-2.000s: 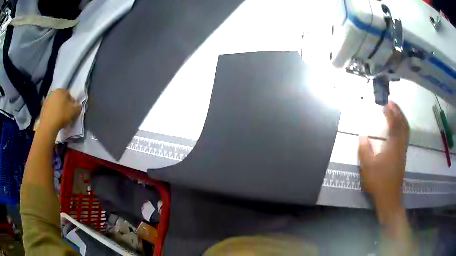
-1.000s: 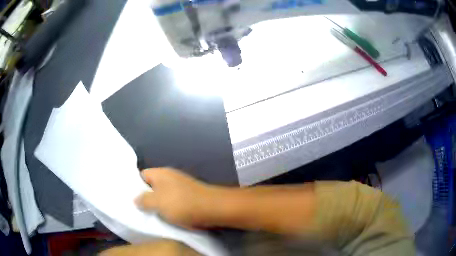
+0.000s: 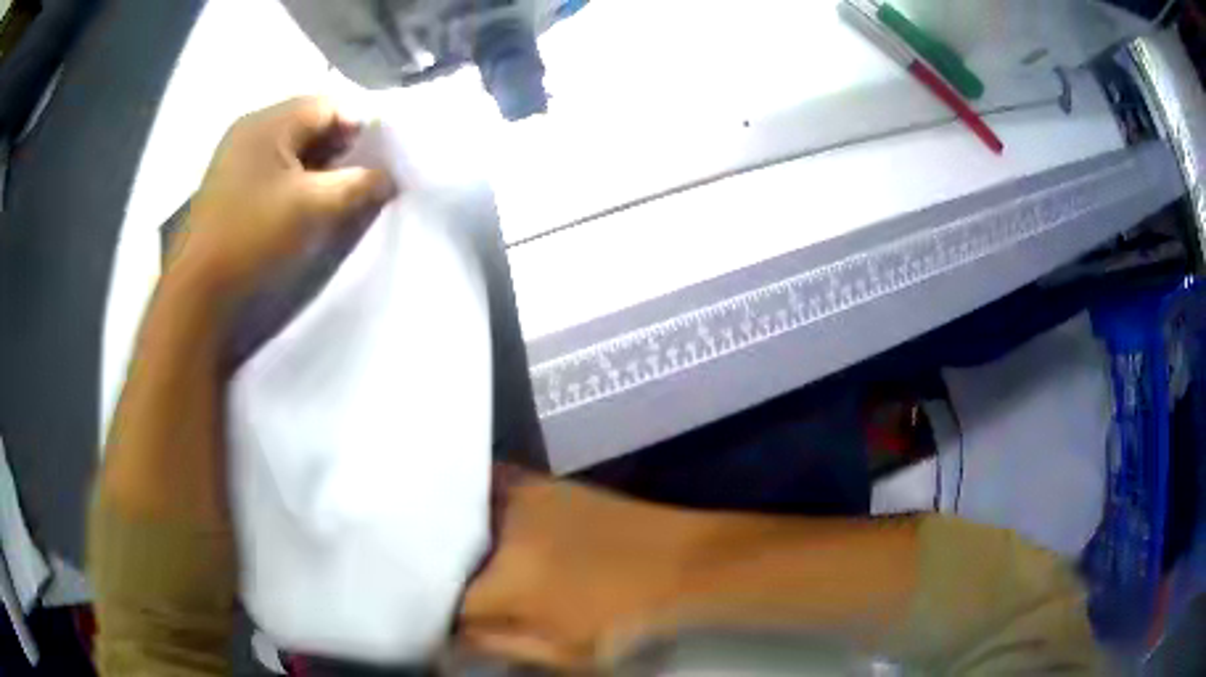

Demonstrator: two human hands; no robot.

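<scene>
A white panel (image 3: 370, 437) hangs between my two hands over the dark grey panel (image 3: 516, 357) at the table's front edge. My left hand (image 3: 284, 192) pinches the white panel's upper corner, just left of the needle area. My right hand (image 3: 522, 569) holds the panel's lower right edge; its fingertips are hidden by the cloth. The sewing machine head (image 3: 423, 29) is cut off at the top, with a dark blunt piece (image 3: 512, 77) below it. The lamp glare washes out the needle area.
A red tool (image 3: 952, 103) and a green tool (image 3: 932, 50) lie on the machine table at upper right. The ruler (image 3: 794, 288) runs along the front edge. A blue crate (image 3: 1135, 463) with pale cloth (image 3: 1025, 430) stands at lower right. Dark cloth (image 3: 60, 304) lies at left.
My left hand has come up to the white panel's upper corner near the needle. The panel has shifted right and stands more upright. The view has shifted, with the machine head higher in frame.
</scene>
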